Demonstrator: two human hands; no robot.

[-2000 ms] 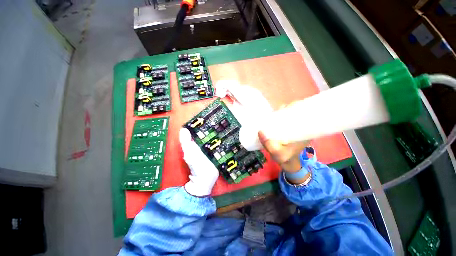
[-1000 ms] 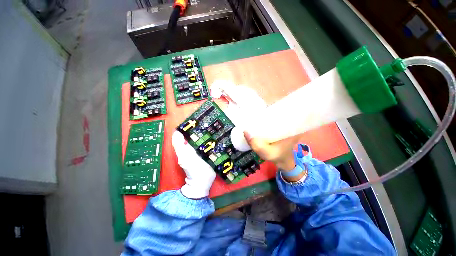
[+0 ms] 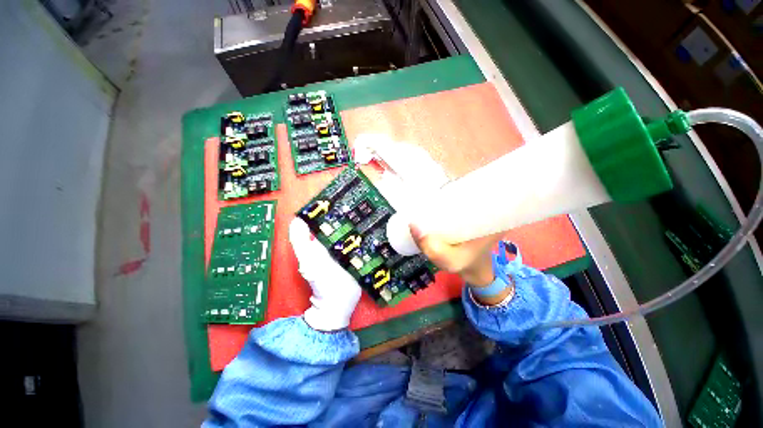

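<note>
My left hand [image 3: 324, 272], in a white glove, holds a populated green circuit board [image 3: 365, 236] by its lower left edge, tilted over the red mat. The board has black parts and yellow-marked pieces. My right hand [image 3: 456, 255], with bare fingers and a light-blue wrist strap [image 3: 492, 288], grips a fat white dispensing syringe [image 3: 519, 184]. Its front end is over the board's right side; the needle is hidden. A green cap [image 3: 622, 144] closes its rear, with a clear air hose [image 3: 726, 259] attached. A crumpled white cloth [image 3: 410, 171] lies behind the board, overexposed.
Two populated boards [image 3: 248, 155] [image 3: 317, 132] lie at the mat's back left. A flat green board [image 3: 240, 263] lies in front of them. A dark green conveyor [image 3: 552, 71] with a metal rail runs along the right, carrying boards [image 3: 717, 394]. A metal box [image 3: 301, 42] stands behind the table.
Since two seconds ago, the board, both hands and the syringe have shifted slightly left in view. The syringe's green cap sits further left and the hose curves differently. Both hands keep their hold.
</note>
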